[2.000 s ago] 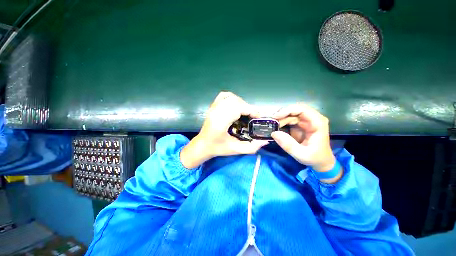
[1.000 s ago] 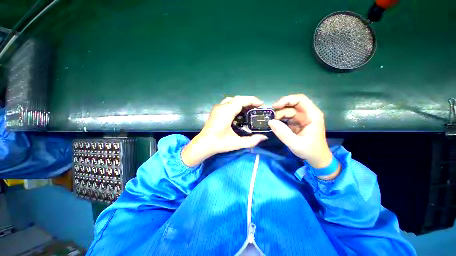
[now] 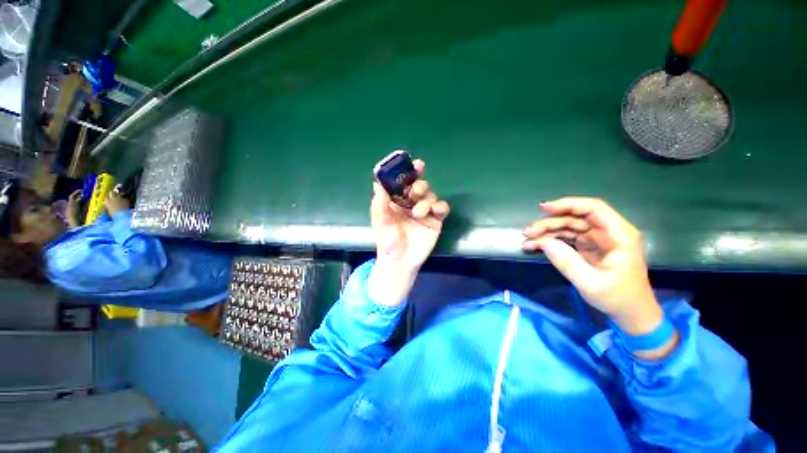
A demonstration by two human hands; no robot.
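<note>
My left hand [image 3: 407,221] holds a small dark rounded-rectangular housing [image 3: 396,177] with a silver rim between its fingertips, raised over the green bench. My right hand [image 3: 602,257] is off the housing, to its right near the bench's front edge. Its fingers are bent and the thumb lies close to the fingertips; whether something tiny is between them cannot be told. A blue band is on the right wrist.
A round screw dish [image 3: 677,115] is on the green bench [image 3: 504,97] at right, with an orange screwdriver [image 3: 697,31] whose black tip meets it. Parts tray [image 3: 265,305] at the bench edge, clear stacked trays [image 3: 181,168] behind it. A person in blue [image 3: 124,261] at far left.
My hands have parted; the left has moved left and forward with the housing. The view has turned left, showing the other person. More of the screwdriver shows, its tip now at the dish.
</note>
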